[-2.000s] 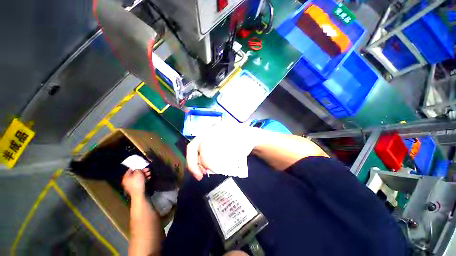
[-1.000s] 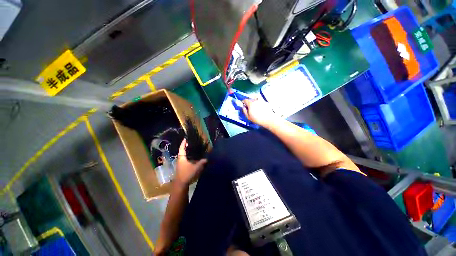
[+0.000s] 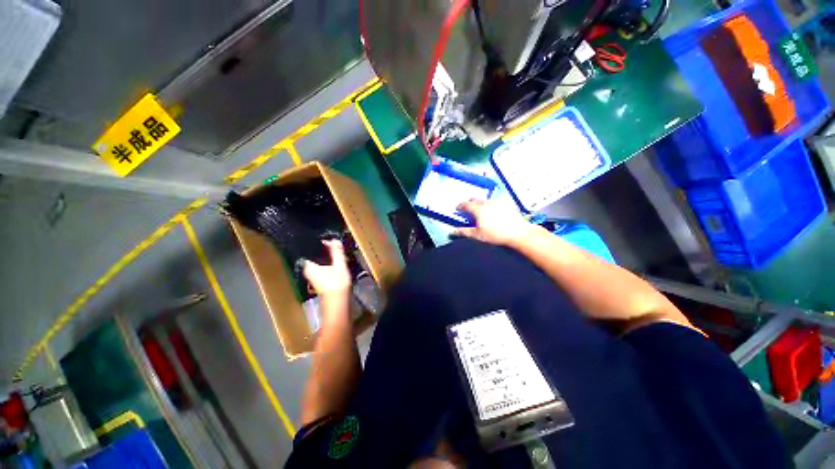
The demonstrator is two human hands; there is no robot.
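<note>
My left hand (image 3: 330, 267) is inside the brown carton (image 3: 359, 220), over the black cables (image 3: 298, 215). Its fingers are bent and apart; whether it holds a cable is too blurred to tell. My right hand (image 3: 490, 223) is at the near edge of the small blue tray (image 3: 446, 190) on the green bench, its fingertips over the rim; whether they grip something is not clear. The parts tray (image 3: 549, 158) with white contents lies beside the small tray, to its right. Pale plastic pieces (image 3: 364, 291) lie at the near end of the carton.
A machine with a red cable (image 3: 439, 69) stands at the back of the bench (image 3: 641, 92). Red-handled scissors (image 3: 610, 58) lie near it. Blue bins (image 3: 755, 215) stand on the right, one with orange and brown parts. A yellow sign (image 3: 137, 135) is at upper left.
The white sheet held earlier no longer shows in my hands. My right hand has moved from my lap to the small tray. My left hand has shifted within the carton.
</note>
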